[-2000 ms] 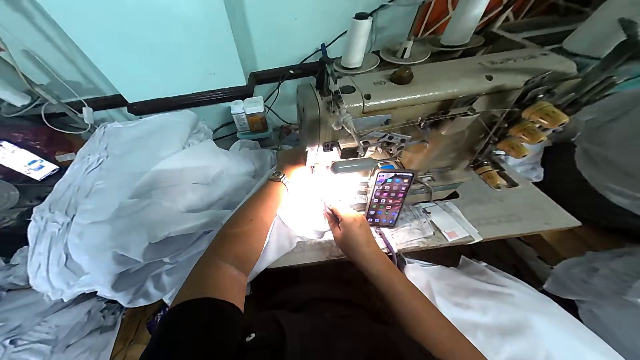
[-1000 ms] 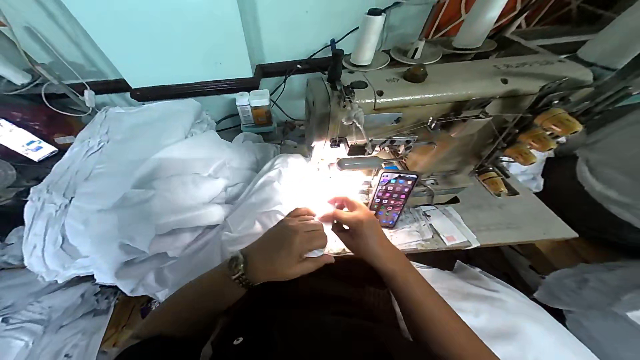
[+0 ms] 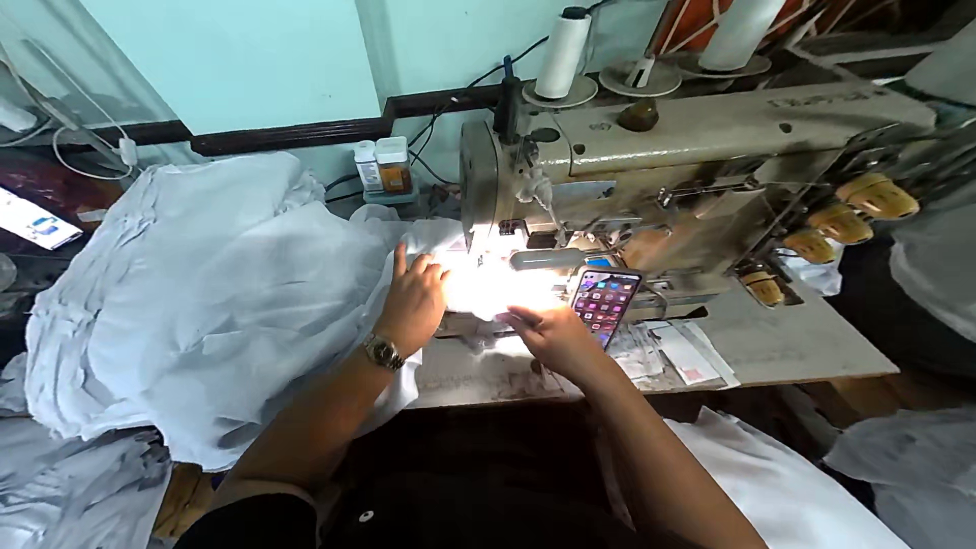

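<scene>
A beige industrial sewing machine [image 3: 686, 145] stands on a worn table, its lamp glaring over the needle area. My left hand [image 3: 416, 299], with a metal wristwatch [image 3: 383, 351] at the wrist, lies spread on white fabric [image 3: 252, 259] left of the needle. My right hand [image 3: 553, 335] is at the front of the glare, its fingers bent together at the fabric's bright edge; whether they pinch it is lost in the light. A smartphone [image 3: 608, 301] with a lit screen leans against the machine just right of that hand.
White thread cones [image 3: 563, 57] stand on holders behind the machine. Two small containers [image 3: 383, 165] sit by the wall. Papers [image 3: 686, 352] lie on the table [image 3: 801, 343] right of the phone. More white cloth [image 3: 778, 480] is at the lower right. Yellow knobs [image 3: 877, 197] jut from the machine's right.
My left hand has moved from beside my right hand near the table's front edge up and left onto the fabric. The fabric that spread across the table front has shifted toward the machine.
</scene>
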